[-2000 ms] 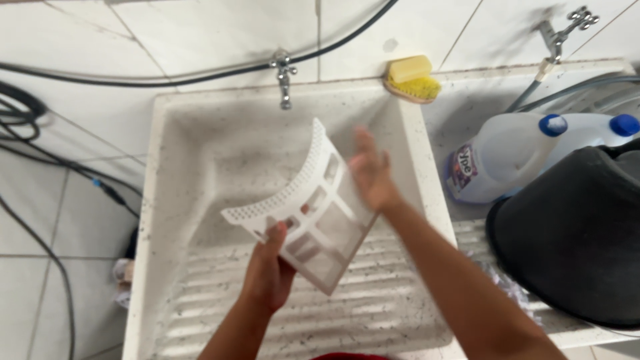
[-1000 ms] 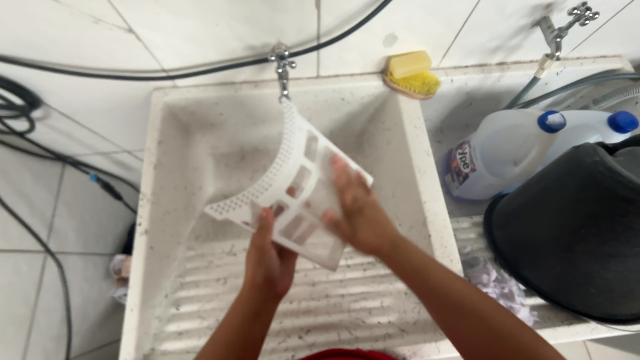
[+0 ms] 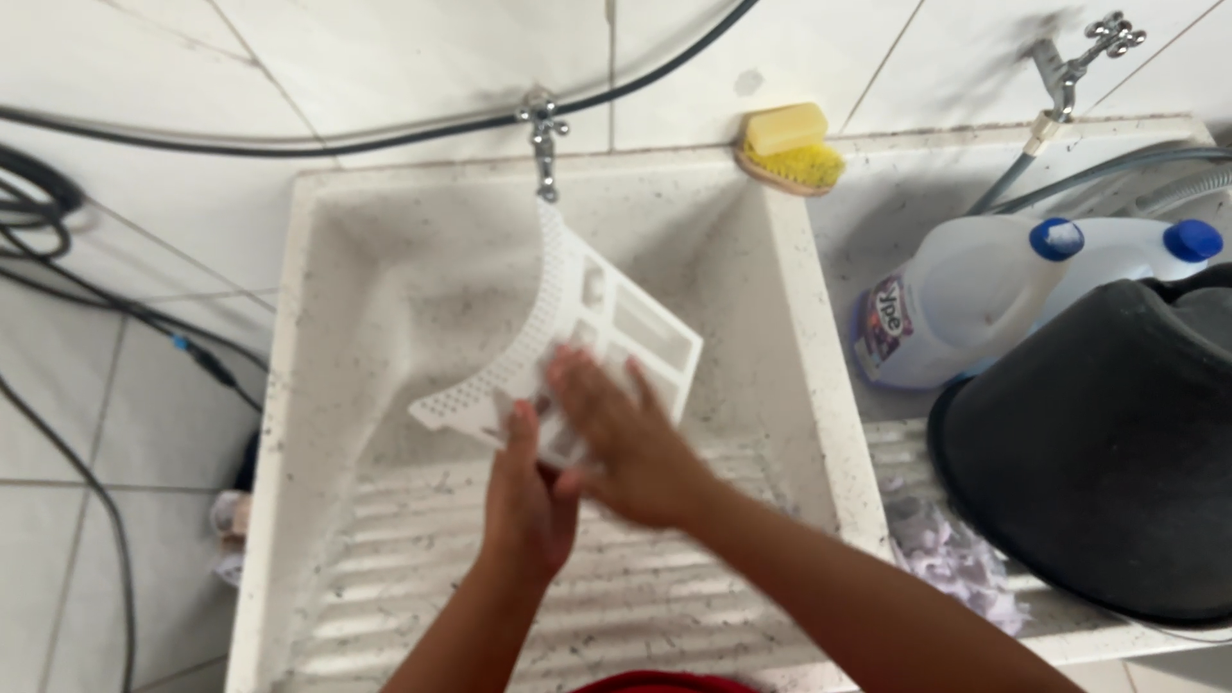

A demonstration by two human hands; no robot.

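Note:
A white plastic lint filter frame (image 3: pixel 553 318) with a perforated curved edge and mesh windows is tilted over the laundry sink (image 3: pixel 828 404). My left hand (image 3: pixel 529 500) grips its lower edge, the thumb on the near face. Over the lower mesh lies my right hand (image 3: pixel 626 433), blurred, its fingers extended; whether it presses or only brushes the surface is unclear. The top tip of the frame is just below the spout of the chrome faucet (image 3: pixel 545 154), and no water stream is visible.
A yellow soap bar (image 3: pixel 787 129) rests on a yellow-bristled scrub brush (image 3: pixel 808 171) at the sink's back corner. To the right are plastic jugs (image 3: pixel 972 298), a black bucket (image 3: pixel 1107 452) and lint-like clumps (image 3: pixel 953 568). A black hose (image 3: pixel 385 146) crosses the wall.
My right hand has moved down and left across the frame, from its right side to its lower part. The frame's tip was farther right of the faucet two seconds ago.

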